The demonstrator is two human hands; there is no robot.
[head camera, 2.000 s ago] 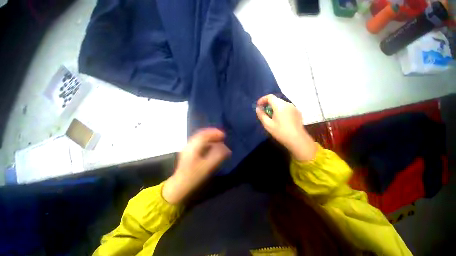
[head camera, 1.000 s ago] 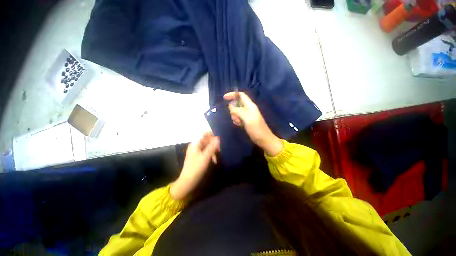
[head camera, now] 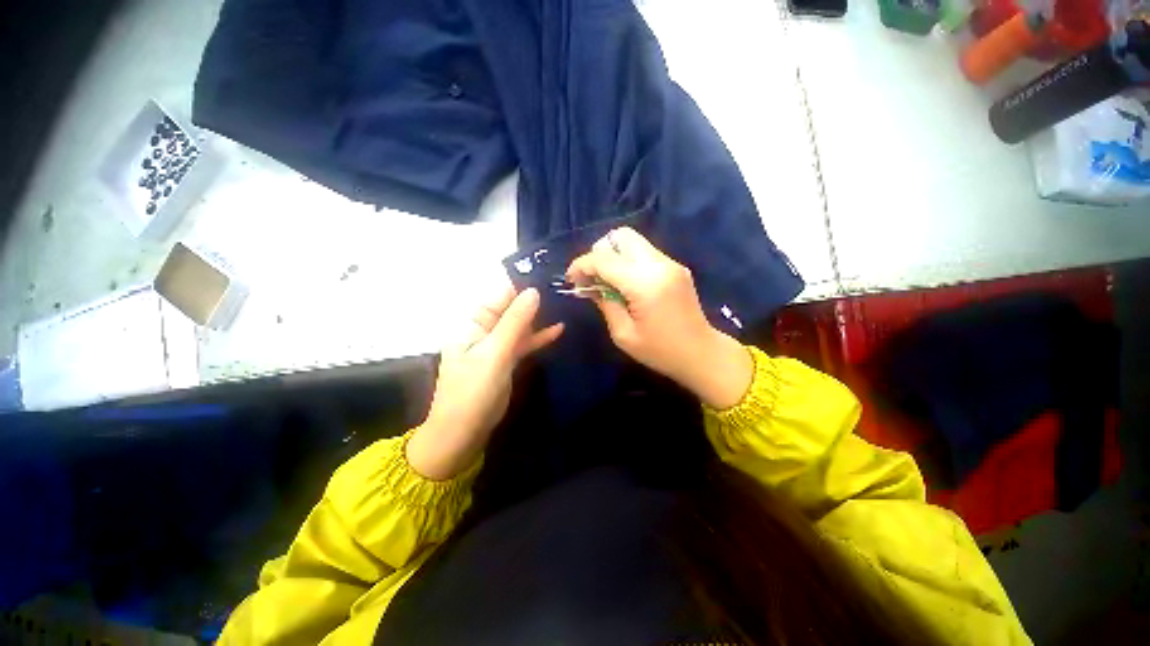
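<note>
A navy garment [head camera: 605, 126] lies over the table and its near end hangs over the front edge. Its cuff-like end [head camera: 536, 263] has small pale marks near the corner. My left hand [head camera: 477, 366] holds the cloth just below these marks, thumb and fingers at the edge; part of its grip is hidden. My right hand [head camera: 662, 313] holds small metal snips [head camera: 588, 290] with a bit of green, their tips pointing left at the cloth close to my left fingertips. A second end [head camera: 757, 293] with pale marks lies to the right.
A white tray [head camera: 196, 196] of dark buttons and a tan box [head camera: 199, 288] stand left, above a white paper [head camera: 95, 351]. A red crate [head camera: 996, 492] with dark cloth is below right. A black bottle [head camera: 1053, 99], an orange item and a phone [head camera: 817, 6] lie upper right.
The garment end has been turned so the marked cuff faces up. My right hand has come in from the right with the snips. My left hand has moved up to the cuff.
</note>
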